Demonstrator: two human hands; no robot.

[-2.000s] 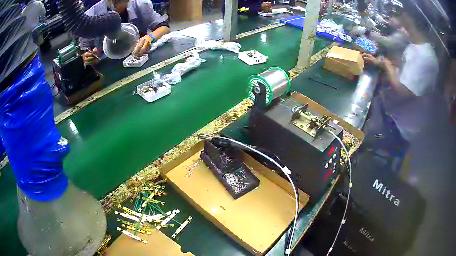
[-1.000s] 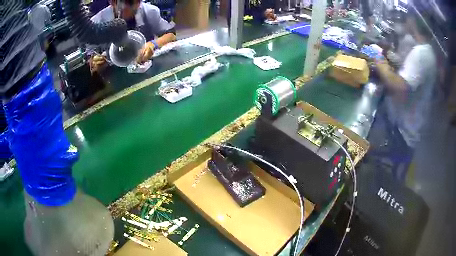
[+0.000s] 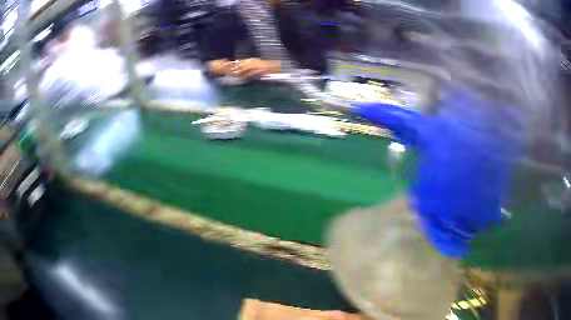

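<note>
Neither of my hands is clearly in view. The frame is strongly blurred. The cloudy fume hood [image 3: 391, 259] with its blue-wrapped neck [image 3: 460, 175] stands at the lower right. The edge of the cardboard work pad [image 3: 288, 310] shows at the bottom, cut off by the frame. A small skin-toned patch at its right end is too blurred to name. Gold strips [image 3: 469, 300] show in part at the lower right, beside the hood.
A white unit [image 3: 222, 125] with a bagged cord [image 3: 297, 122] lies on the green conveyor belt [image 3: 263, 181]. The speckled rail [image 3: 206, 226] runs between belt and dark bench [image 3: 163, 269]. Another person's hands [image 3: 247, 67] are across the belt. A pale post stands left.
The view has swung left. The hood has shifted from the left side to the right. The solder feeder, reel and cardboard tray have left the view; another stretch of bench and belt shows.
</note>
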